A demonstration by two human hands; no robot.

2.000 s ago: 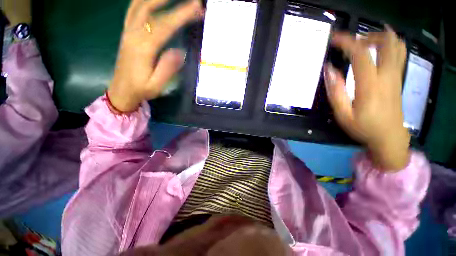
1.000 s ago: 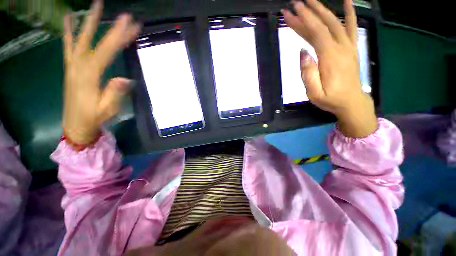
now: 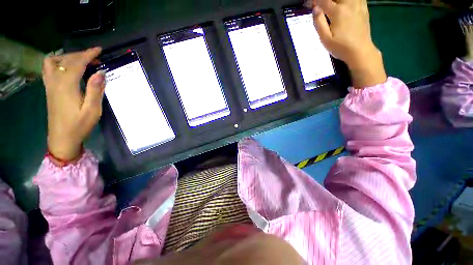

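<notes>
A black phone tray [image 3: 207, 135] lies tilted on the green bench in front of me. Four smartphones with lit white screens sit side by side in it: the far left one [image 3: 139, 106], the second [image 3: 194, 80], the third [image 3: 256, 64] and the far right one [image 3: 310, 49]. My left hand [image 3: 72, 101] is at the tray's left end, thumb and finger at the top left corner of the far left phone. My right hand [image 3: 347, 39] is over the upper right of the far right phone, fingers partly cut off by the top edge. Whether either hand grips anything is unclear.
A black tray or device [image 3: 85, 15] lies behind at the upper left. Blurred pale material [image 3: 18, 67] is at the left edge. Another person's pink sleeve [image 3: 459, 93] and hand are at the right. Blue floor with yellow-black tape [image 3: 319, 157] shows below the bench.
The view has shifted, and all four phones now show, slanting. My left hand has come in to the left phone's top corner. My right hand has moved to the far right phone's top.
</notes>
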